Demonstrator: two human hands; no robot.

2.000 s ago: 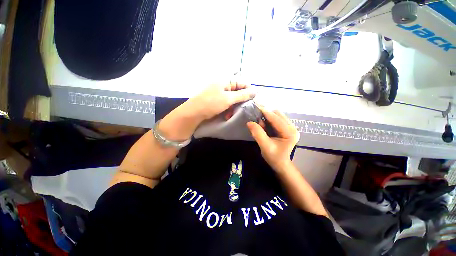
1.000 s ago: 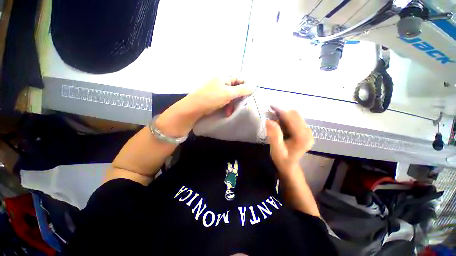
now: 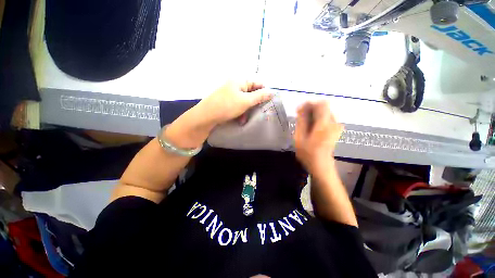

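A white pocket piece (image 3: 252, 130) is held up over the table's front edge, with a thin dark line along its right part. My left hand (image 3: 233, 106) grips its upper edge between thumb and fingers. My right hand (image 3: 317, 130) is just right of the cloth, slightly blurred, fingers curled; I cannot tell if it holds anything. A dark panel (image 3: 176, 111) lies partly under my left forearm. The scissors (image 3: 404, 87) rest on the table to the right, below the white machine head (image 3: 467, 32).
A stack of dark cut pieces (image 3: 103, 40) lies at the upper left. A printed ruler strip (image 3: 108, 108) runs along the front edge of the table. Grey and dark cloth (image 3: 391, 228) hangs at lower right. White cloth (image 3: 70, 203) lies at lower left.
My right hand has moved from the cloth's edge out to the right and up. The white piece is spread flatter than before. My left hand keeps its grip.
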